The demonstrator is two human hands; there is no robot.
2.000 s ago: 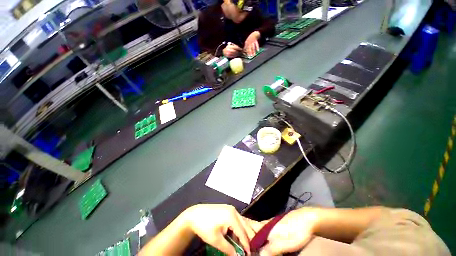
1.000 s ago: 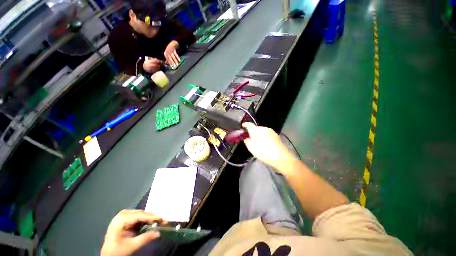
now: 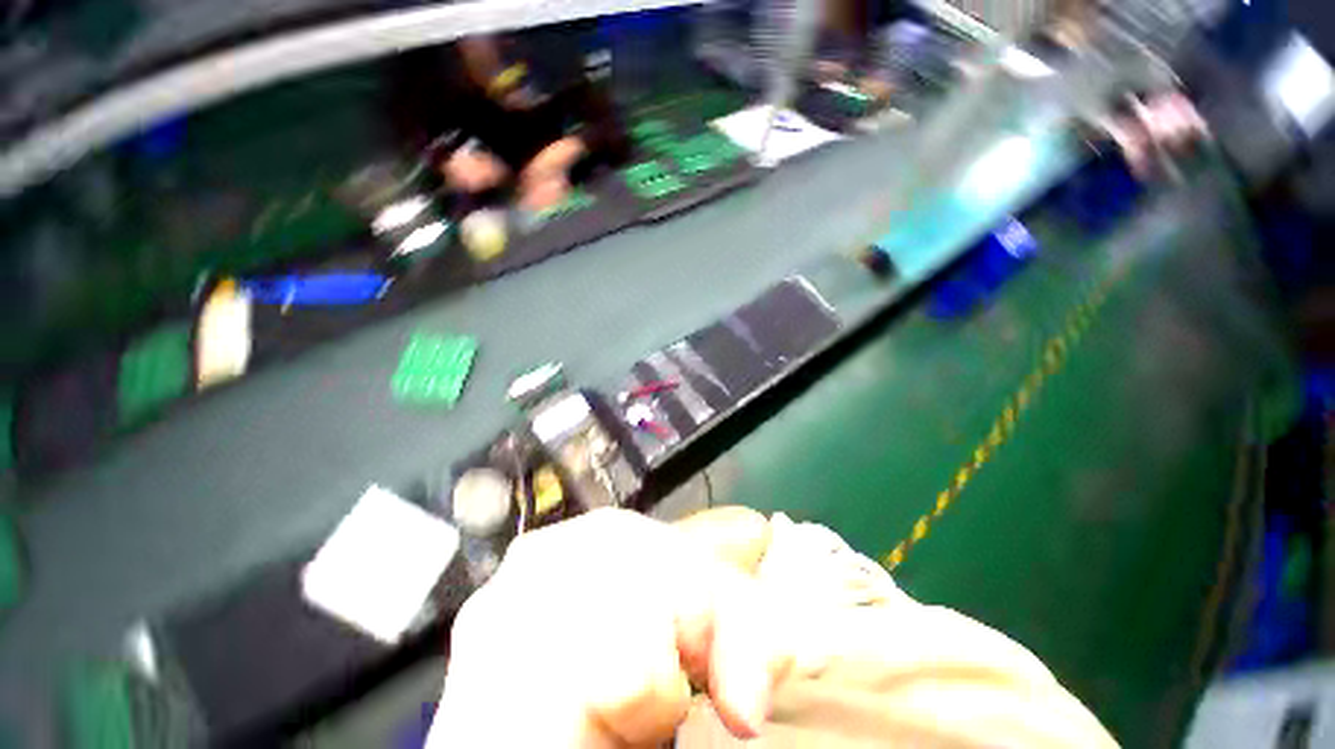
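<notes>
The view is blurred. My left hand (image 3: 586, 622) is large and close at the bottom centre, with its fingers curled. My right hand (image 3: 783, 629) is against it on the right, very bright and cut off by the bottom edge. No item shows between the hands, and their inner sides are hidden. A blank white sheet (image 3: 382, 563) lies on the black ledge (image 3: 264, 629) to the left of the hands.
The feeder (image 3: 586, 443), waste cup (image 3: 483, 502) and yellow sponge (image 3: 548, 490) stand beyond my hands. Red-handled pliers (image 3: 653, 391) lie near the feeder. A green board (image 3: 435, 369) is on the belt (image 3: 586, 285). A person (image 3: 505, 125) sits across it.
My hands have come together close to the camera. The board in my left hand and the dark red item at my right hand no longer show. The view has shifted and blurred.
</notes>
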